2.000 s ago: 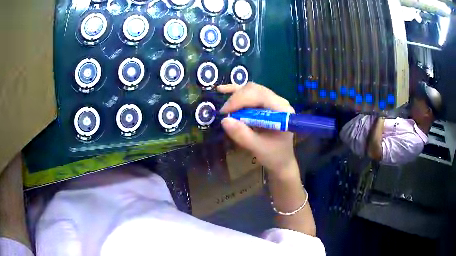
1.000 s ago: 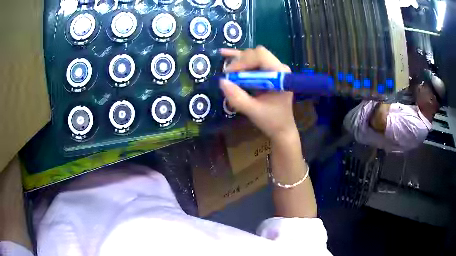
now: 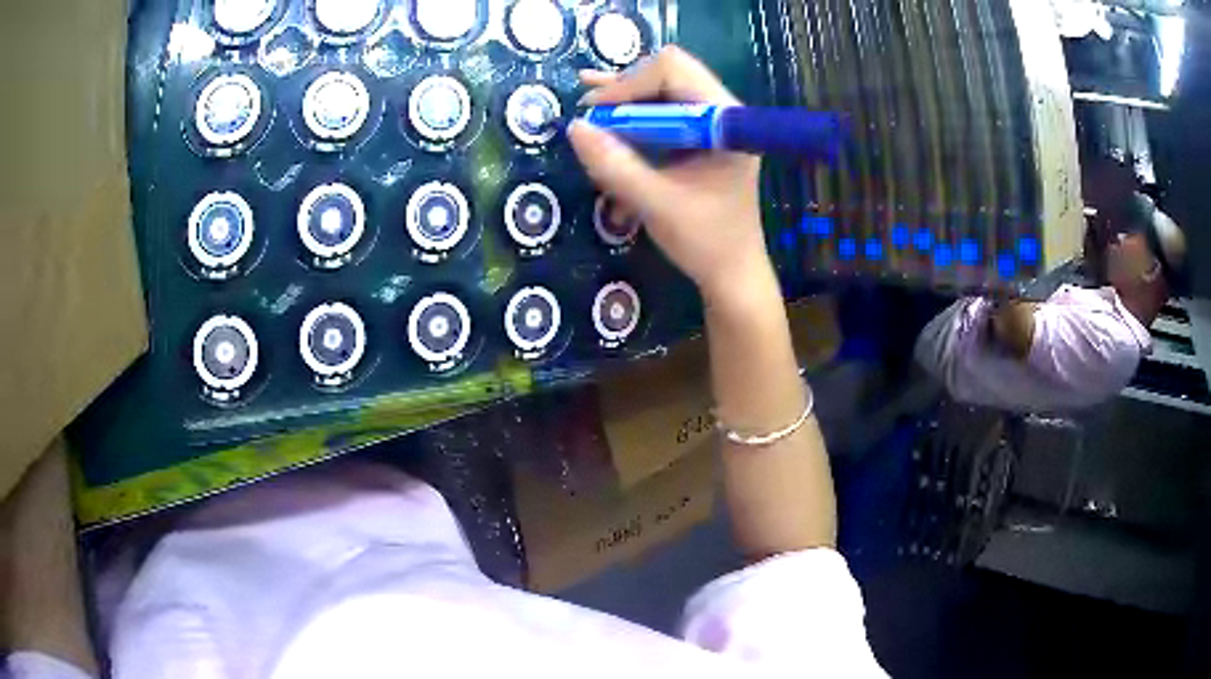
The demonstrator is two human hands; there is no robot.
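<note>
My right hand (image 3: 677,173) holds a thick blue marker (image 3: 704,129) sideways, with its tip end at a round part (image 3: 534,114) in the fourth column and its dark cap end pointing right. Several round parts with white rings and darker centres sit in rows in a clear plastic tray (image 3: 279,285) on the green mat. My right hand partly covers a part in the rightmost column. My left hand is not visible; only the left forearm (image 3: 43,570) shows at the lower left, its upper end hidden by a brown cardboard sheet (image 3: 67,226).
A tall stack of thin layers (image 3: 916,133) with blue corner marks stands right of the tray. Yellow tape (image 3: 306,448) runs along the mat's near edge. Cardboard with handwriting (image 3: 624,524) lies below the bench edge. A person in pale pink (image 3: 1049,345) is at the far right.
My right hand and the marker have moved up the picture, away from the near row to a part in a farther row. The near row's rightmost part is now uncovered.
</note>
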